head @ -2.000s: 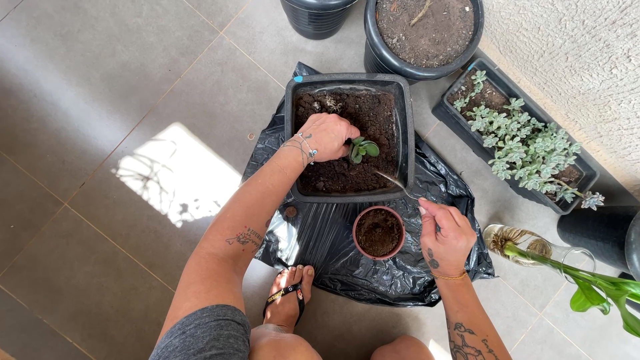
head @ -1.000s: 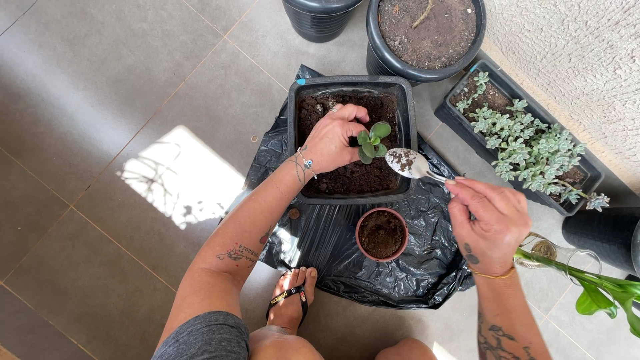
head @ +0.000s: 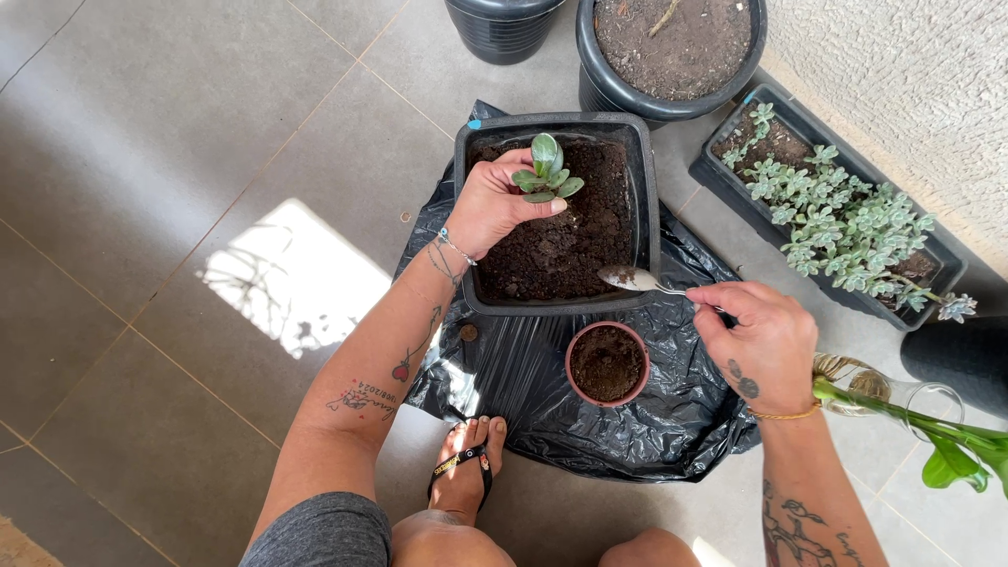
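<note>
My left hand point(head: 500, 201) pinches a small green leafy plant point(head: 546, 169) between thumb and fingers, above the dark soil in a square black plastic planter point(head: 647, 213). Whether roots hang below the leaves is hidden by the hand. In my right hand point(head: 752, 339) is the handle of a metal spoon point(head: 630, 278); its soil-smeared bowl lies over the planter's near right rim. A small round terracotta-coloured pot point(head: 607, 364) with brown soil stands just in front of the planter. Both containers rest on a black plastic bag point(head: 677, 433).
Round black pots point(head: 504, 27) point(head: 672, 102) stand behind. At right, a rectangular planter of pale succulents point(head: 850, 220) lies along the rough wall point(head: 890, 94). A glass vase point(head: 874, 390) with a green stem is near my right wrist. My sandalled foot point(head: 465, 465) touches the bag's near edge.
The left hand has lifted the plant from lower over the soil. The right hand first moved the spoon out past the planter's right side, then brought it back in over the near right rim.
</note>
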